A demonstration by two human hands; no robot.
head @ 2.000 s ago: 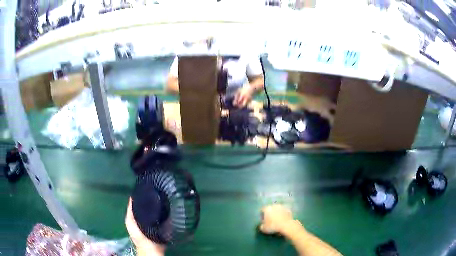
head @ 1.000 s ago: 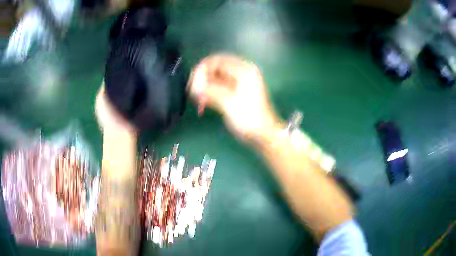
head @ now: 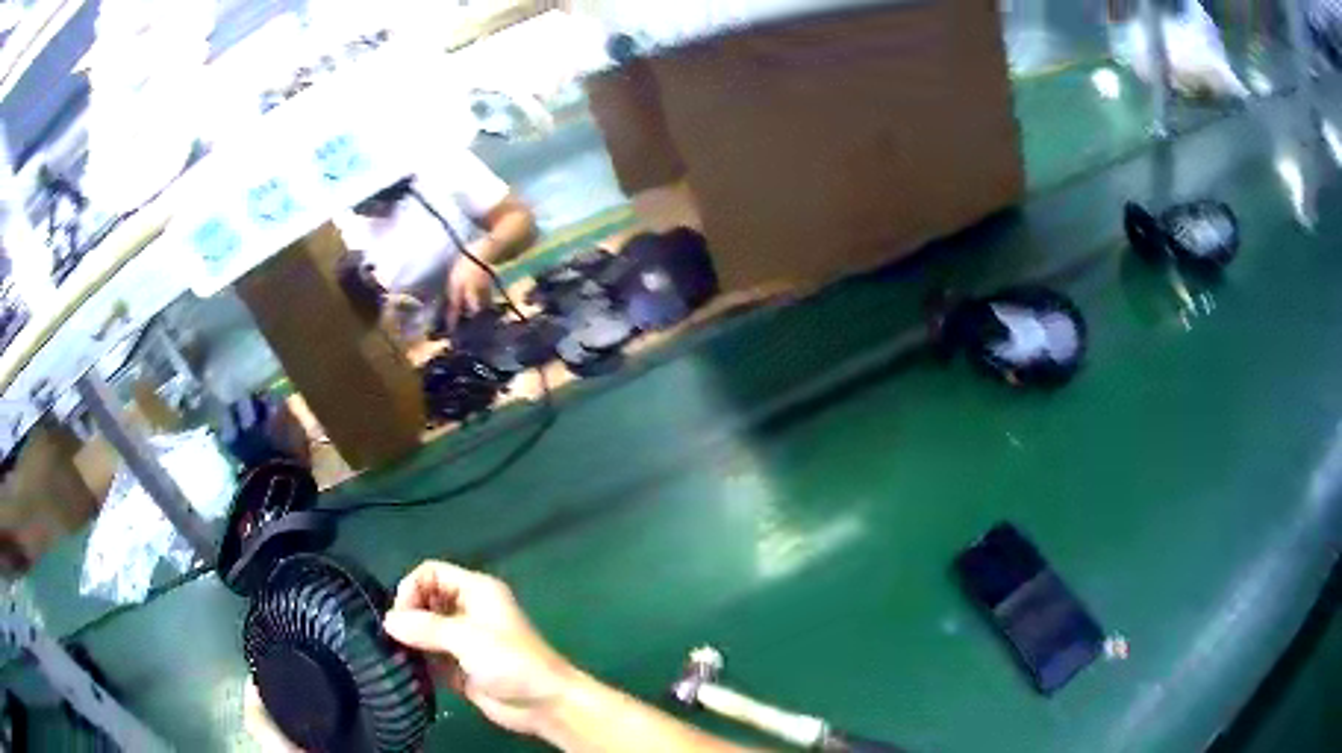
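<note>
A black desk fan (head: 339,662) stands at the lower left, its ribbed rear grille and solid round centre towards me; its black stand (head: 272,537) is beyond it. My left hand (head: 268,724) holds the fan from the left, mostly hidden behind it and cut by the bottom edge. My right hand (head: 474,643) is at the right rim of the grille with thumb and fingers pinched together. Whether a small disc is between the fingertips cannot be told.
A hammer (head: 758,711) lies at the bottom centre, a flat black item (head: 1030,606) to its right. Two fans (head: 1030,336) (head: 1200,233) lie at the upper right. Beyond are cardboard boxes (head: 854,140), a cable (head: 456,493) and a person (head: 442,243) among black fan parts.
The view swung down to the bench and back up, now tilted and further right. My right hand has moved from the bench to the fan's rim. My left hand still holds the fan.
</note>
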